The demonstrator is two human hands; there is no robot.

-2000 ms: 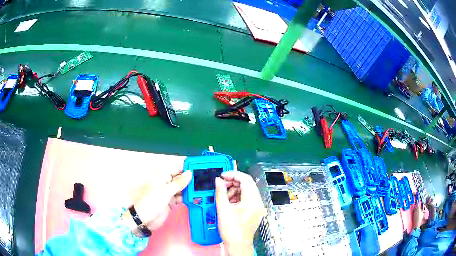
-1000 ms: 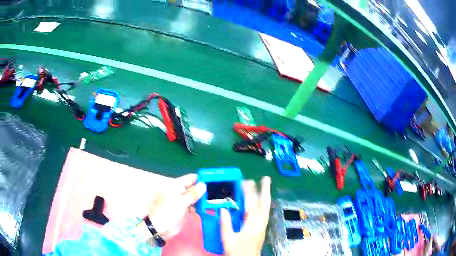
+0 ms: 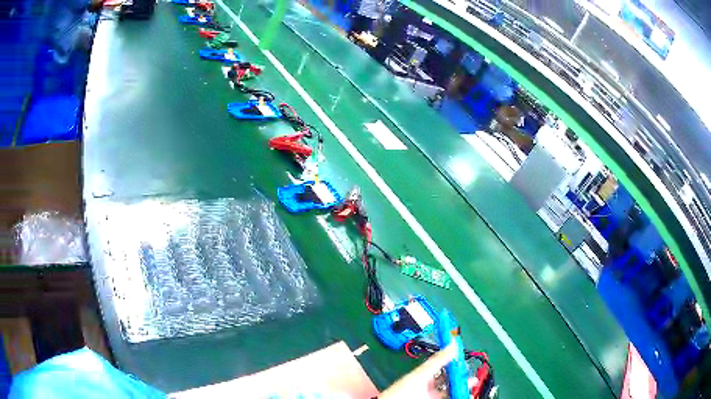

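My left hand (image 3: 427, 377) is at the bottom edge, mostly cut off and blurred. Its fingers are against a blue front housing (image 3: 452, 352), seen nearly edge-on, so its screen window is hidden. The housing's lower end meets the picture's edge. My right hand is not in view. A corner of the pink work mat (image 3: 292, 379) shows left of the hand. A light blue sleeve (image 3: 74, 378) is at the bottom left.
A clear blister tray (image 3: 210, 265) lies left on the green bench. Blue housings (image 3: 405, 321), clamp leads (image 3: 373, 269) and a circuit board (image 3: 423, 272) line the belt beside the pale line. A cardboard box (image 3: 39, 187) is below the left edge.
The view has swung left along the belt. The right hand, screen tray, housing pile and black inner piece have left the picture. The held housing now shows edge-on at the bottom right.
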